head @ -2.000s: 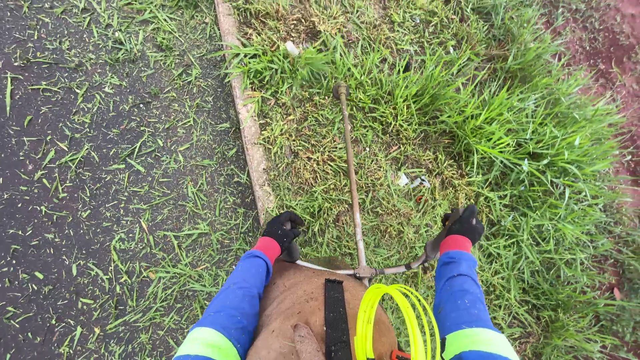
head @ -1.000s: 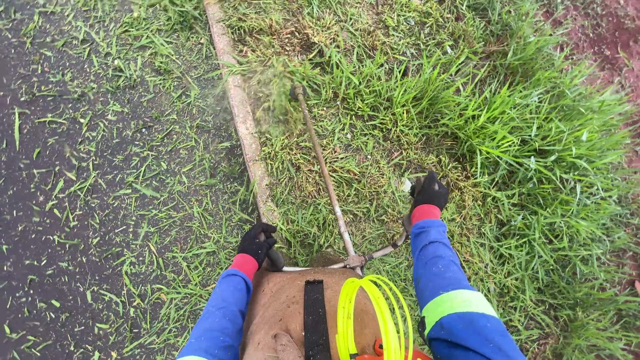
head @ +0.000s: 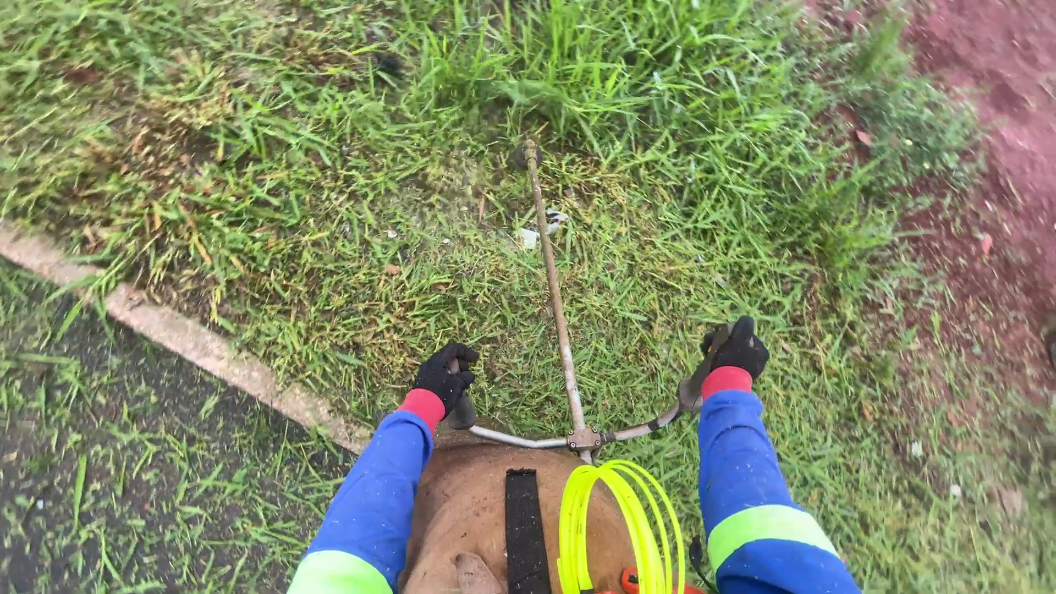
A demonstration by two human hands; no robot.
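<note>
My left hand point(head: 446, 378), in a black glove, is closed round the left handlebar grip of a brush cutter. Its right grip is held in my right hand point(head: 737, 348), gloved the same way. From the handlebar clamp point(head: 584, 440) the long metal shaft point(head: 554, 289) runs forward to the cutting head point(head: 529, 154), low at the edge of taller grass and partly hidden. A brown apron point(head: 445, 511) with a black strap point(head: 526, 528) covers my front. A coil of neon yellow trimmer line point(head: 627, 511) hangs at its right side.
Taller grass point(head: 701, 91) stands ahead and to the right. White litter point(head: 540, 229) lies beside the shaft. A concrete curb point(head: 214, 355) crosses at the left, with clipping-strewn asphalt point(head: 165, 462) beyond it. Bare red soil point(head: 998, 165) borders the grass on the far right.
The cutting head was beside the curb one second ago and is now by the taller grass, away from the curb. The view has turned to the right. Both hands stay on the grips.
</note>
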